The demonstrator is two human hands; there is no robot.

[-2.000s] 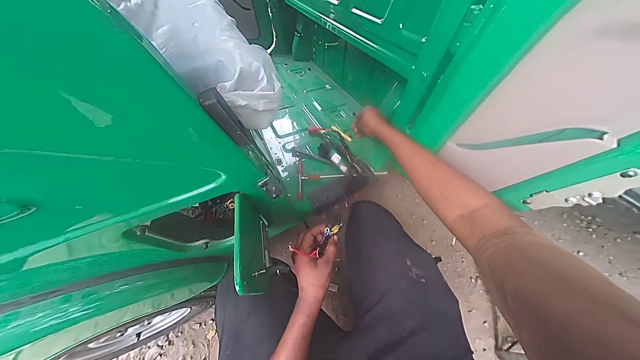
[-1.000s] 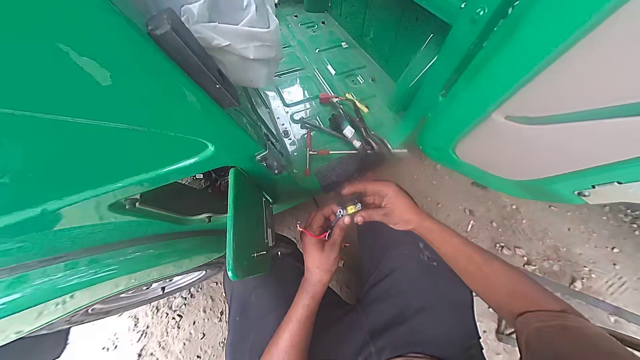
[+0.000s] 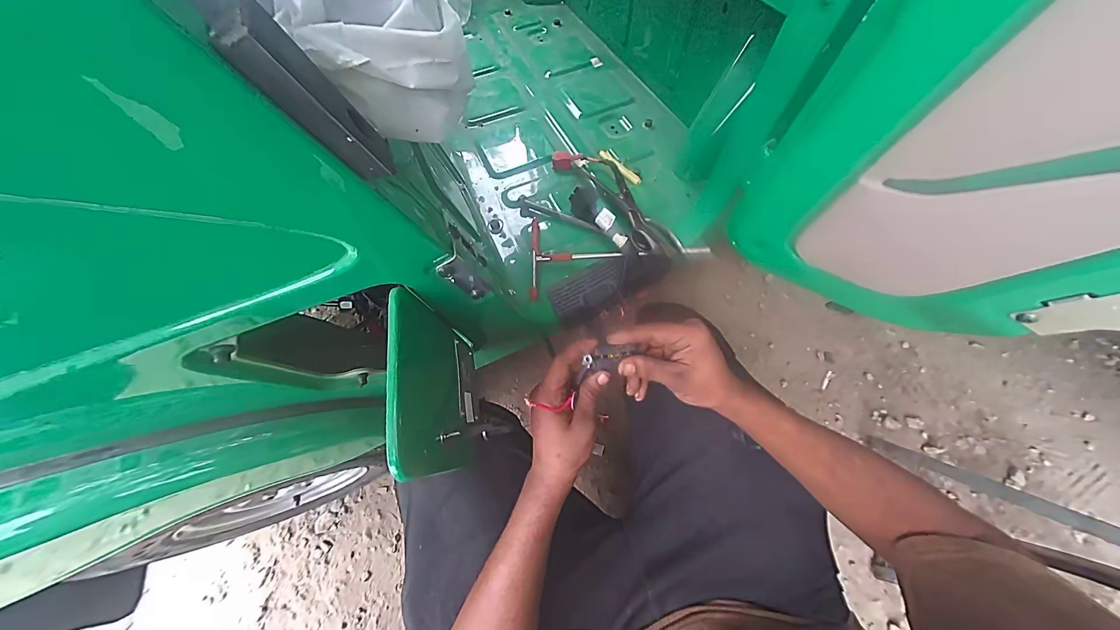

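Note:
Between both hands, above my lap, is a small dark electrical connector [image 3: 610, 356] with wires. My left hand [image 3: 564, 420] grips its left end, and a thin red wire [image 3: 551, 406] sticks out to the left beside the palm. The fingers of my right hand [image 3: 678, 359] pinch the connector's right end. Just beyond, on the green metal floor, lie a T-handle wrench with a red grip [image 3: 560, 257], a black cable bundle [image 3: 623, 206], a red connector [image 3: 564, 160] and a yellow connector [image 3: 621, 166]. The fingers hide part of the held piece.
An open green flap [image 3: 424, 385] stands left of my hands, beside an opening in the green body panel [image 3: 157, 262]. A wheel [image 3: 271, 507] is below it. White plastic sheeting [image 3: 394, 61] hangs at the top. A green door with a pale inner panel [image 3: 980, 166] is at right, above gravelly ground.
My right hand has come from the floor near the cables to the connector at my left hand. Over the last second both hands have stayed together on it.

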